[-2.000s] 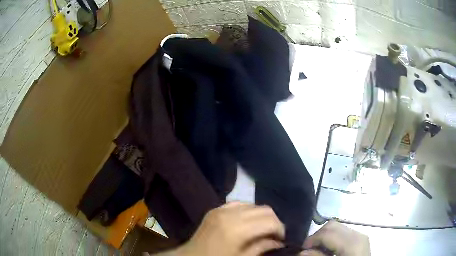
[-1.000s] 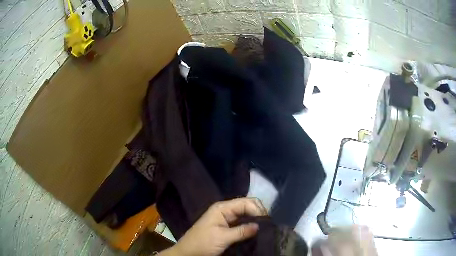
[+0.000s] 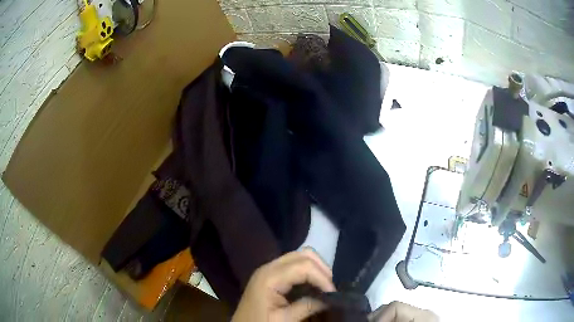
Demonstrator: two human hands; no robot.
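Observation:
The garment body [image 3: 214, 170], dark plum-brown cloth with folds, lies left of the sewing machine [image 3: 503, 151]. A smoother navy-black panel [image 3: 327, 144] lies across it, with a white curved edge [image 3: 234, 48] at its top. Brown patterned trim [image 3: 174, 197] shows at the lower left. At the bottom edge, my left hand [image 3: 283, 286] grips a bunched dark edge of the garment. My right hand [image 3: 403, 312] is cut off by the frame's bottom, beside that edge; its fingertips touch the cloth. The brightly lit presser foot area [image 3: 481, 236] has no cloth under it.
A brown cardboard guard [image 3: 119, 119] stands at left, with a yellow plug [image 3: 95, 34] above. An orange item [image 3: 165, 280] lies beneath the cloth. A thin dark tool [image 3: 530, 244] lies right of the needle. A yellow-green tool [image 3: 357, 30] and black scrap [image 3: 396, 104] are at the back.
My right hand, blurred and apart from the cloth one second ago, is now back at the dark edge. My left hand has moved slightly right, and the patterned part it held is turned mostly out of sight.

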